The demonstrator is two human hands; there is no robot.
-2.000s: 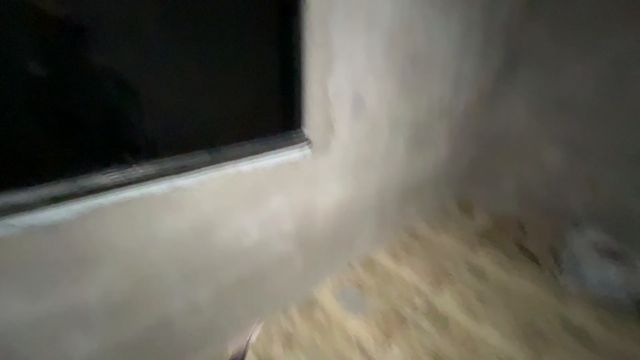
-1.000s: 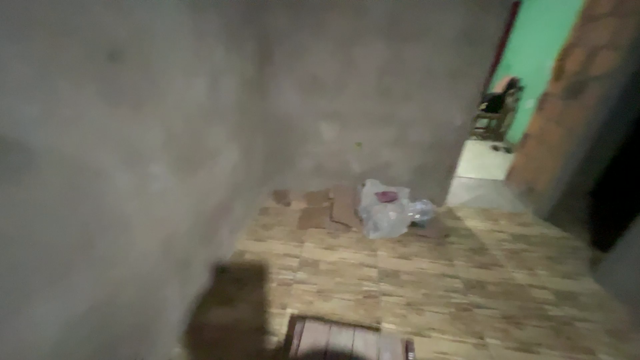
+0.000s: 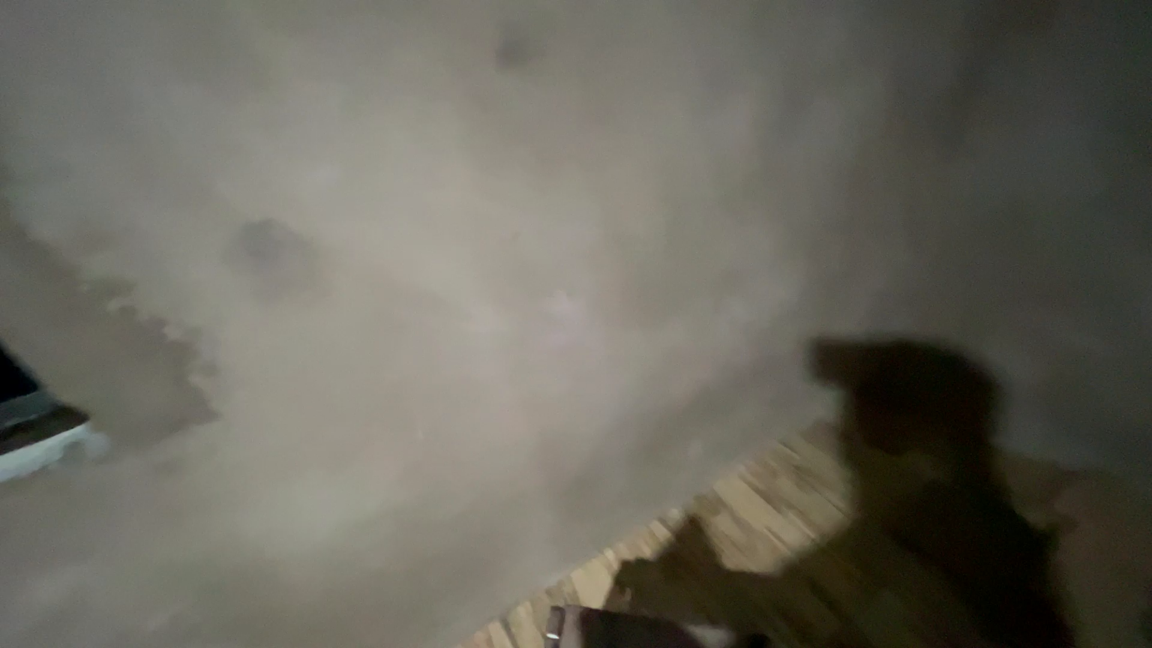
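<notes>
Neither my left hand nor my right hand shows in the head view. At the bottom edge lies part of a dark brownish object, too blurred and cut off to name. A dark shadow in the shape of a person's head and upper body falls on the wall and the floor at the right.
A rough grey plastered wall fills most of the view. The corner of a window opening with a pale sill is at the far left. Wood-patterned flooring meets the wall at the lower right.
The view has swung strongly to the wall. The plastic bag on the floor and the doorway with a green wall beyond, seen one second ago, are out of view.
</notes>
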